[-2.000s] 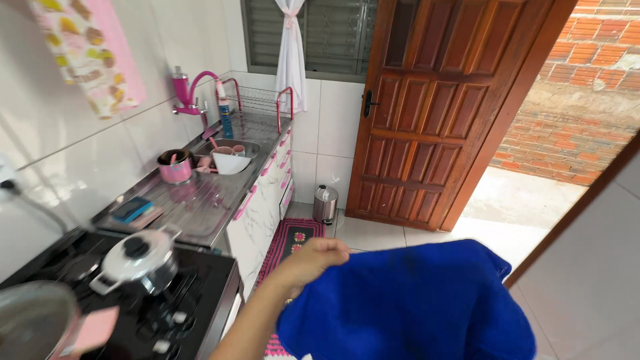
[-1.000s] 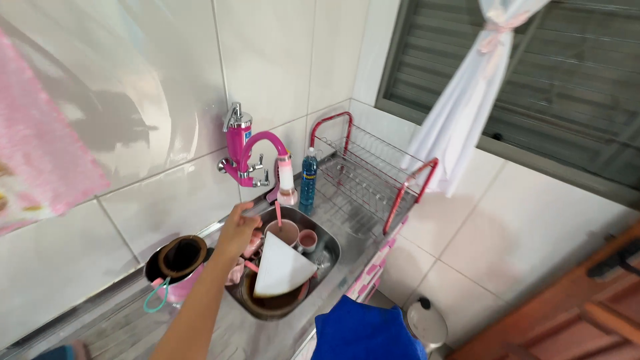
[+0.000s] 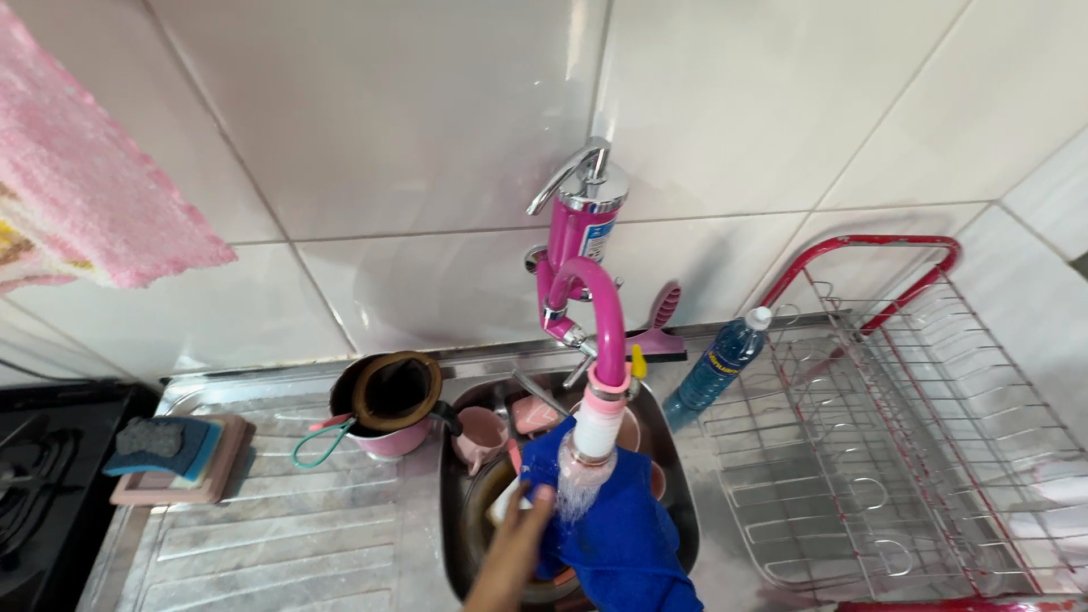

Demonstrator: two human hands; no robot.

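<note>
Water runs from the white and clear spout end of a magenta wall faucet (image 3: 605, 314) onto a blue cloth (image 3: 620, 527) over the steel sink (image 3: 687, 510). My left hand (image 3: 514, 535) comes up from the bottom edge and pinches the cloth's left side beside the stream, its fingers slightly blurred. My right hand is not in view; the cloth's lower end reaches toward the bottom edge. Under and around the cloth, the sink holds a pink cup (image 3: 482, 435), other pink dishes, a metal-handled utensil and a brown round pan, partly hidden.
Left of the sink stand a pink pot (image 3: 395, 440) with a dark-stained strainer (image 3: 365, 399) and a sponge holder (image 3: 234, 459) with sponges. A black stove (image 3: 51, 501) is farther left. A blue bottle (image 3: 716, 370), a pink squeegee (image 3: 659, 340) and a red-framed wire dish rack (image 3: 858, 442) stand right.
The view has swung from the door to the sink. The faucet now runs, and the blue cloth has moved over the sink under it. My left hand has moved from the faucet area to the cloth.
</note>
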